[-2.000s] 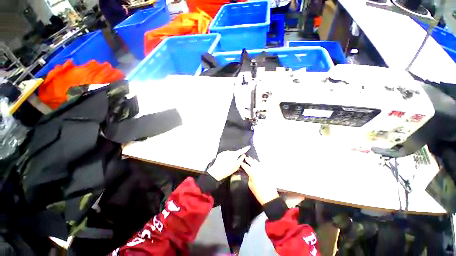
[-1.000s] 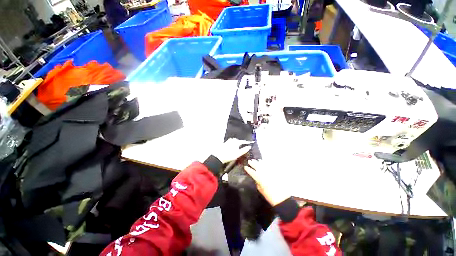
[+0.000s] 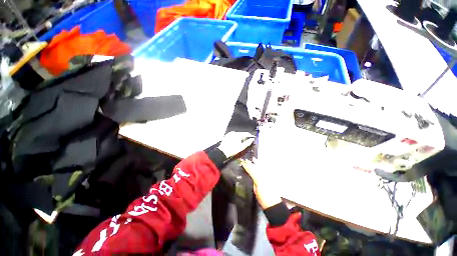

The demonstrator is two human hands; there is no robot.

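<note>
A black fabric panel (image 3: 241, 118) runs under the needle area of the white sewing machine (image 3: 346, 112) and hangs over the table's front edge into the lap, with some camouflage showing there. My left hand (image 3: 234, 145) lies on the panel in front of the needle area. My right hand (image 3: 254, 176) is at the panel's right edge near the table edge, fingertips on the cloth. The needle and presser foot are too blurred to make out.
A spare black strip (image 3: 150, 108) lies on the left tabletop beside a heap of black and camouflage pieces (image 3: 62, 115). Blue crates (image 3: 185, 40) and orange fabric (image 3: 80, 47) stand behind. Thread ends (image 3: 398, 200) lie at the right.
The view has tilted and shifted. My left hand stays on the panel near the needle. The cloth hanging over the lap has changed its folds, with less camouflage bunched below my hands.
</note>
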